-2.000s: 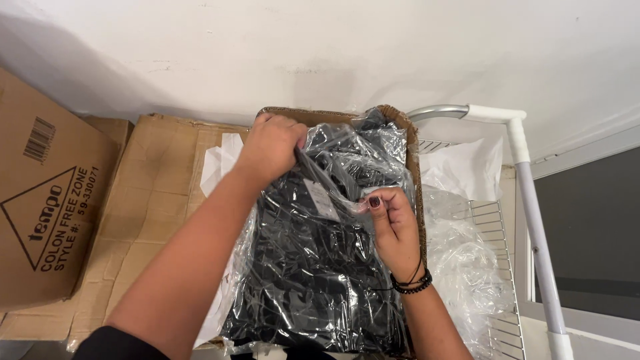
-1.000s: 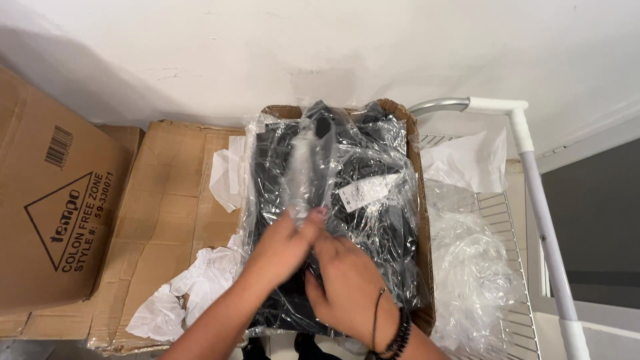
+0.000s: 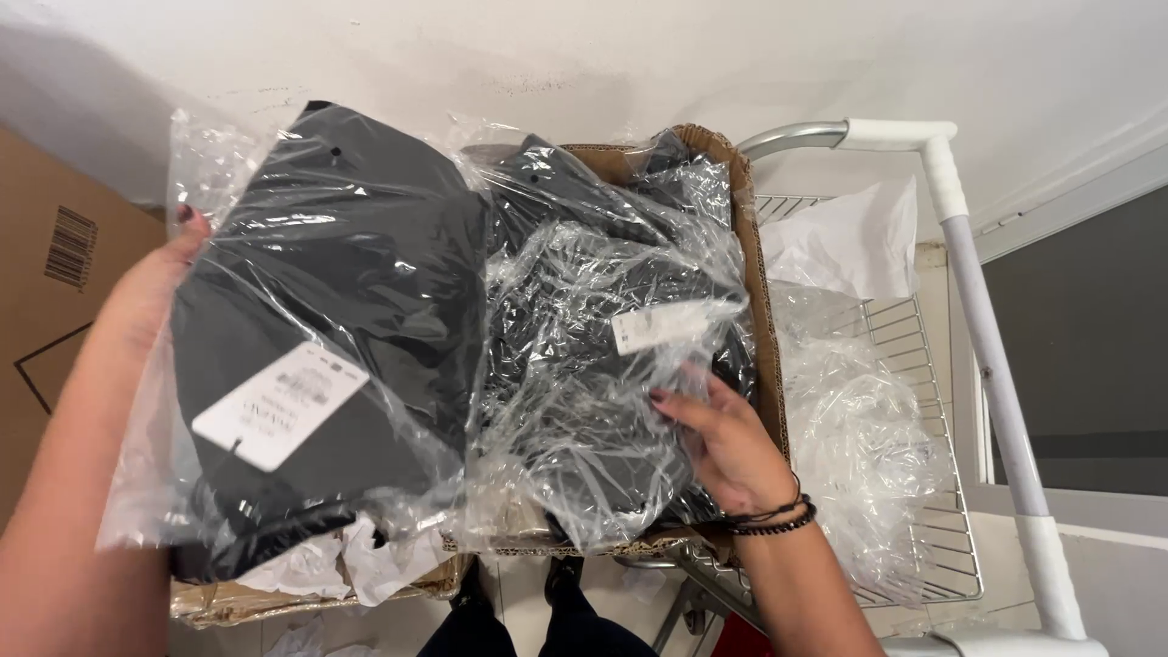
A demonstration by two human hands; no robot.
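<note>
My left hand (image 3: pixel 160 283) holds a folded dark garment in a clear plastic bag (image 3: pixel 365 274) by its left edge, raised over the left side of the open cardboard box (image 3: pixel 771 365). A white tag (image 3: pixel 281 406) with writing shows through the bag. My right hand (image 3: pixel 721 438) pinches crumpled clear plastic film (image 3: pixel 593 420) over the box, close to a white label (image 3: pixel 666 326). More bagged dark garments (image 3: pixel 584 192) lie in the box under the film. Part of my left hand is hidden behind the bag.
A wire-basket cart with a white-sleeved handle (image 3: pixel 990 365) stands at the right, holding clear plastic film (image 3: pixel 858 438) and white paper (image 3: pixel 844 237). A large closed cardboard box (image 3: pixel 55 228) is at the left. Crumpled white paper (image 3: pixel 383 557) lies at lower left, before a white wall.
My hands, together over the middle of the box a second ago, are now apart. My left hand has moved left with a bagged garment; my right hand is at the box's right side.
</note>
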